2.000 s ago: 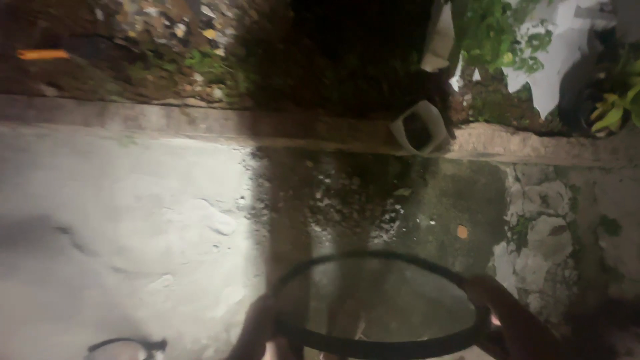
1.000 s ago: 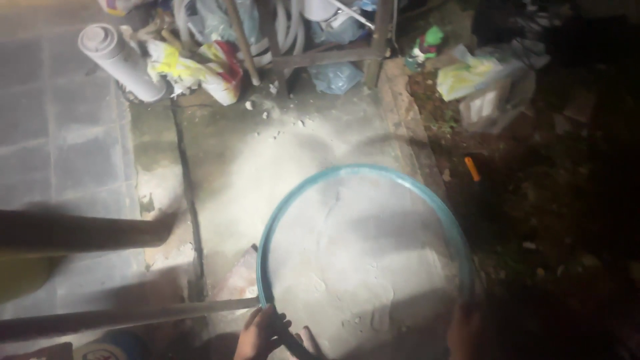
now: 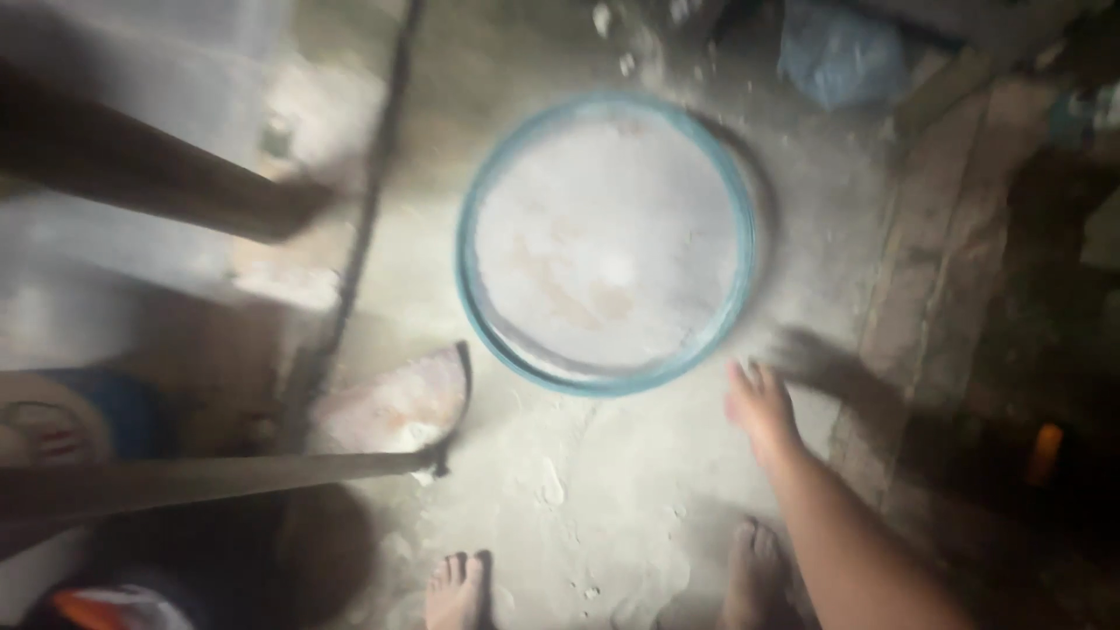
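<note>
A round sieve or tray with a teal rim (image 3: 604, 385) lies on the concrete floor in the upper middle of the view, its inside pale grey with tan patches. My right hand (image 3: 761, 407) is just below and right of the rim, fingers apart, holding nothing, with a gap between it and the rim. My left hand is not in view. Left of the tray, the blade of a shovel or hoe (image 3: 398, 402), coated in pale residue, rests on the floor by a long pole (image 3: 219, 477). The picture is blurred.
My bare feet (image 3: 455, 591) stand at the bottom. A thick post (image 3: 157, 175) reaches in from the left, above a blue round container (image 3: 131, 416). A clear plastic bag (image 3: 840, 57) lies at the upper right. A low concrete edge (image 3: 919, 262) borders dark ground with an orange object (image 3: 1046, 453).
The teal-rimmed ring, held in both hands earlier, now lies on the floor, let go. My left hand has left the view. The view has shifted greatly.
</note>
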